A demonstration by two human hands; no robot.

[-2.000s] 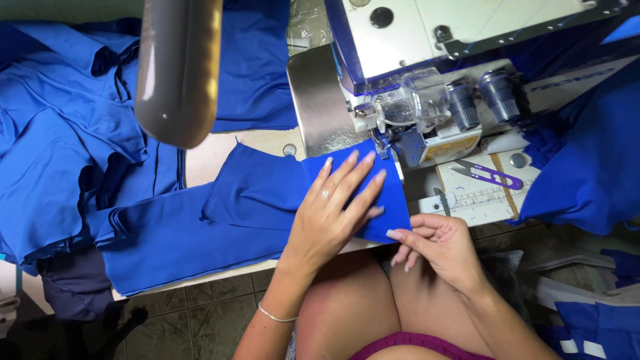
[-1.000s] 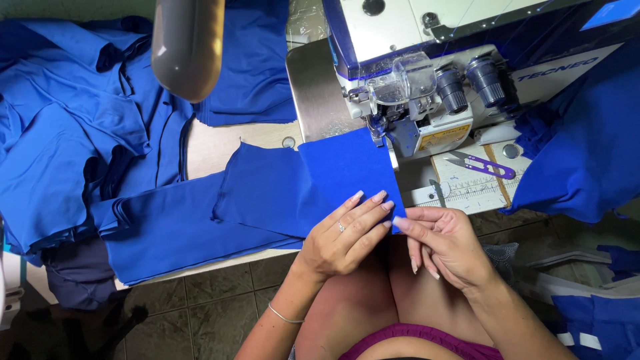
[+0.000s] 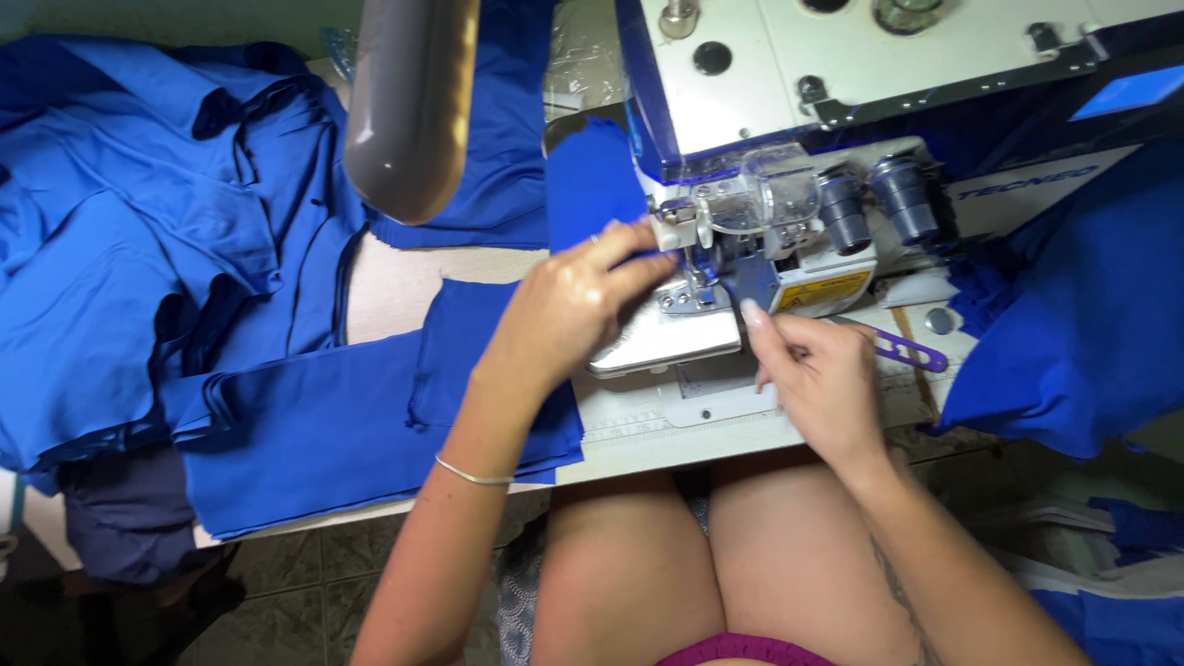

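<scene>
An overlock sewing machine [image 3: 786, 231] with a clear plastic guard stands at the upper right. Behind its presser foot [image 3: 694, 294] a blue fabric piece [image 3: 587, 180] lies on the metal plate. My left hand [image 3: 578, 301] reaches to the left side of the foot, its fingertips partly hidden behind the machine head; whether they grip the fabric cannot be told. Just right of the foot is my right hand [image 3: 819, 379], thumb raised and fingers curled, close to the machine's front cover. What, if anything, it pinches is unclear. Purple thread snips [image 3: 911, 351] lie beyond it.
Stacked blue fabric panels [image 3: 305, 425] lie along the table's front edge, with a large blue fabric pile [image 3: 139, 240] at the left. A grey lamp head [image 3: 412, 111] hangs over the table. More blue fabric [image 3: 1091, 314] drapes at the right. A printed ruler [image 3: 620, 430] runs along the table edge.
Both hands have moved from the table's front edge up to the machine's foot. The blue piece that lay in front of the foot has moved up, behind it, uncovering the metal plate.
</scene>
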